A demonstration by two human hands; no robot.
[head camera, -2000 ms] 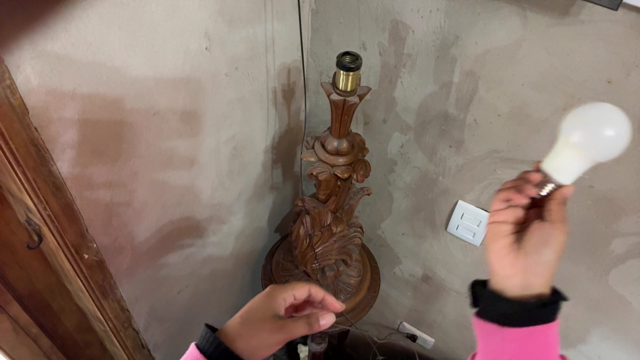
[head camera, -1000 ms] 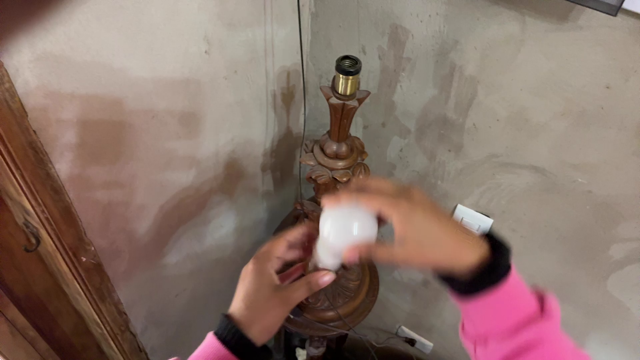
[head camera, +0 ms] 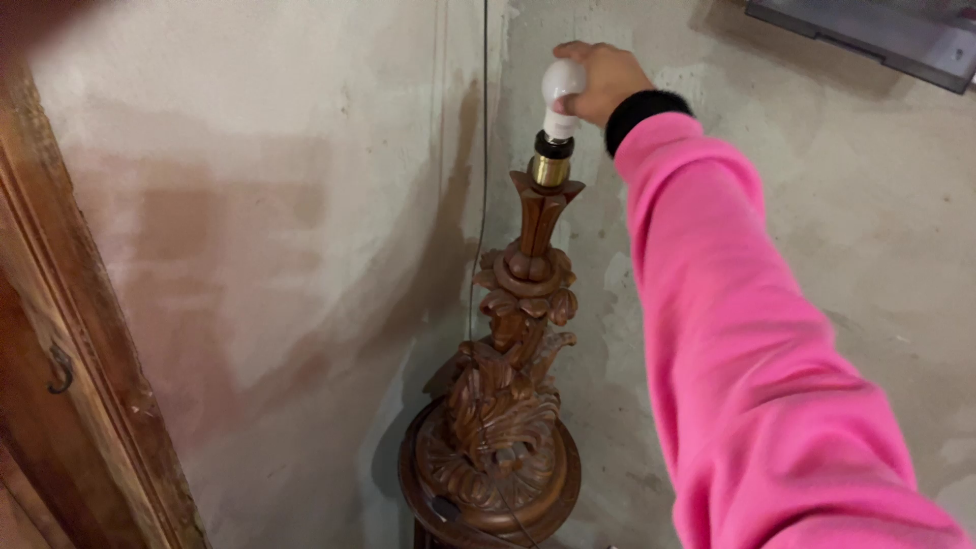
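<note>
My right hand (head camera: 606,82), in a pink sleeve with a black cuff, holds a white light bulb (head camera: 564,80) by its globe. The bulb is upright, its metal base at the mouth of the black-and-brass lamp socket (head camera: 551,158); how deep it sits cannot be told. Below the socket rises the carved wooden lamp (head camera: 518,381), with leaf and scroll shapes, on a round wooden top (head camera: 566,488). My left hand is out of view.
A dark cord (head camera: 484,114) runs down the wall corner behind the lamp. At left stands a wooden frame (head camera: 99,305) with a metal hook (head camera: 59,370). A grey plastic-looking object (head camera: 877,38) juts in at the upper right.
My right hand has moved up from in front of the lamp's body to the socket with the bulb. My left hand, near the bulb one second ago, has left the view.
</note>
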